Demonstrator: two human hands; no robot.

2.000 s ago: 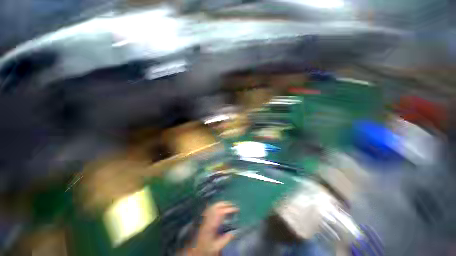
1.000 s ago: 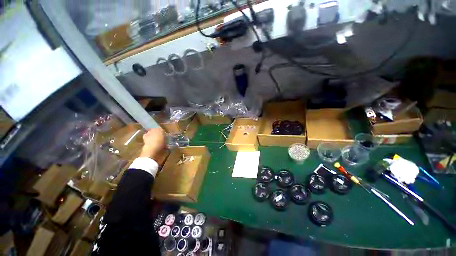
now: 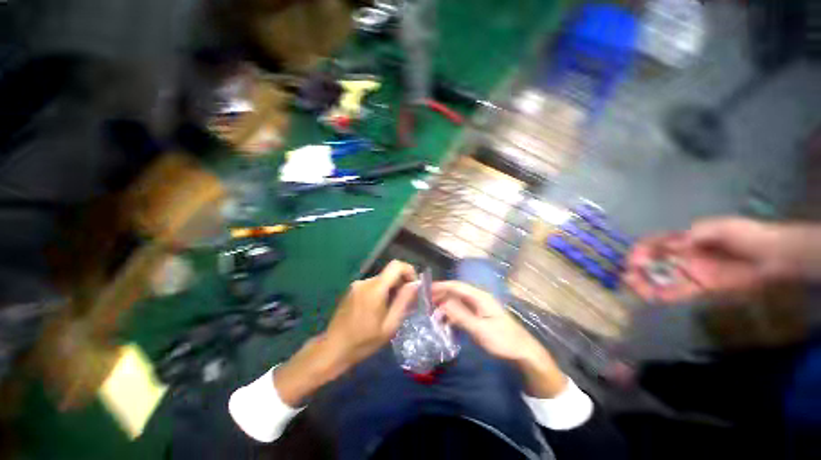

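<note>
A small clear plastic bag [image 3: 423,343] with something red at its bottom hangs over my lap. My left hand [image 3: 365,310] pinches the top of the bag from the left. My right hand [image 3: 491,328] grips the top of the bag from the right. The bag's other contents are too blurred to tell. Another person's hand [image 3: 711,256] reaches in from the right with small pale and dark pieces on its palm.
Black round units [image 3: 270,314] and a pale sheet [image 3: 132,391] lie on the green mat [image 3: 338,260]. An orange-handled screwdriver [image 3: 261,231] and red-handled pliers [image 3: 441,110] lie beyond. Blue-ringed discs [image 3: 590,247] stand on cartons at right, near a blue stool [image 3: 599,45].
The view has swung right and down. My left hand has left the bench's left side, and both hands now hold a bag over my lap. Another person's hand has appeared at right.
</note>
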